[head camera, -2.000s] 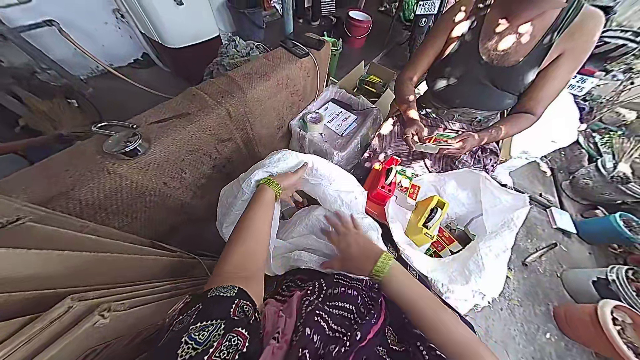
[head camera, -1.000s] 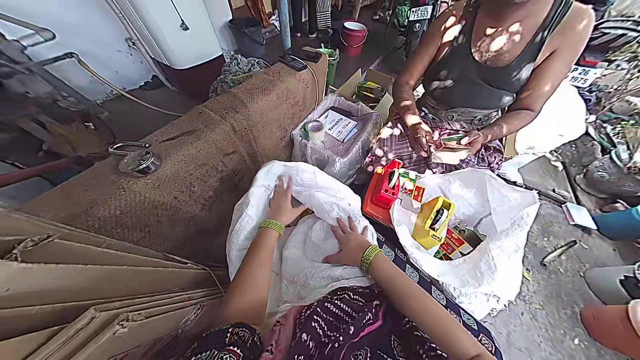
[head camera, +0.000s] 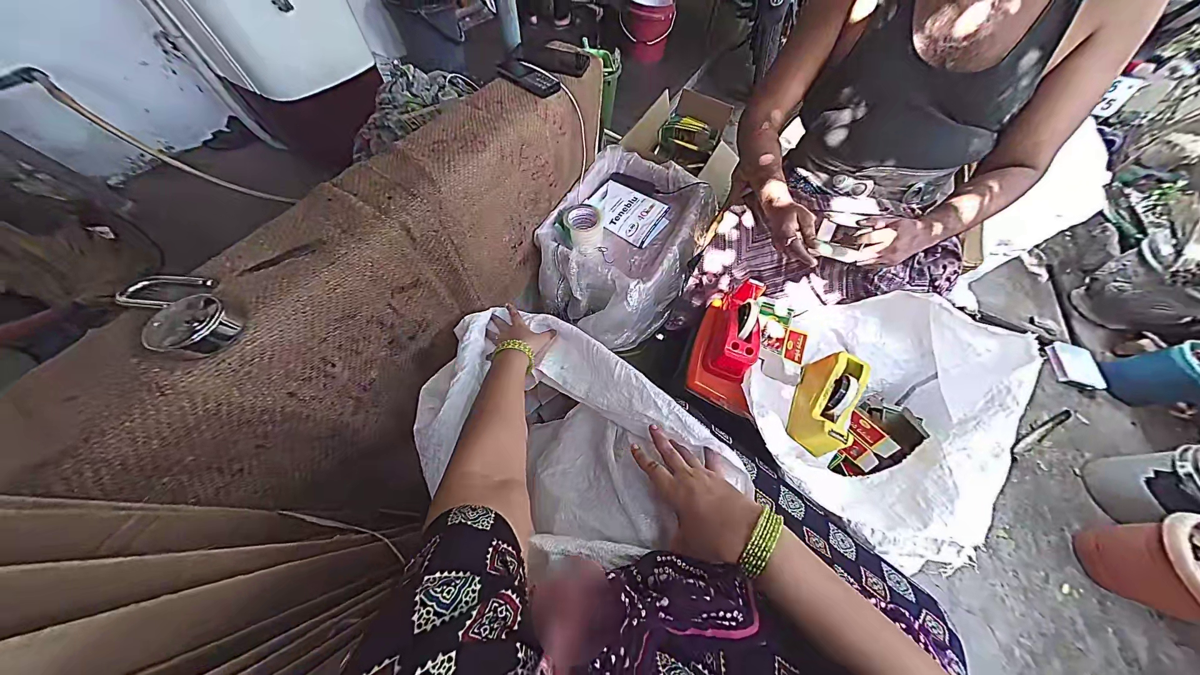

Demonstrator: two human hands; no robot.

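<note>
A white woven sack (head camera: 600, 469) lies gathered on my lap, its mouth partly open with pale contents barely showing. My left hand (head camera: 518, 339) rests on the sack's far rim, fingers bent over the edge; whether it grips the cloth is unclear. My right hand (head camera: 698, 487) lies spread on the sack's right side, holding nothing. To the right, a second white sack (head camera: 966, 375) holds small printed boxes (head camera: 867, 441) and a yellow tape dispenser (head camera: 827, 403). A red tape dispenser (head camera: 733, 337) stands beside it on an orange-red item.
Across from me a seated person (head camera: 937, 122) holds a small box in both hands. A plastic-wrapped package (head camera: 609, 253) bears a tape roll (head camera: 583, 225). Burlap covering (head camera: 375, 281) runs along the left, with a metal padlock (head camera: 192, 323) on it. Flattened cardboard (head camera: 141, 581) lies near me; pots (head camera: 1139, 562) stand right.
My left hand has moved onto the far rim of the sack. My right hand rests on its right side, as a second ago. The other person's hands have shifted around the small box.
</note>
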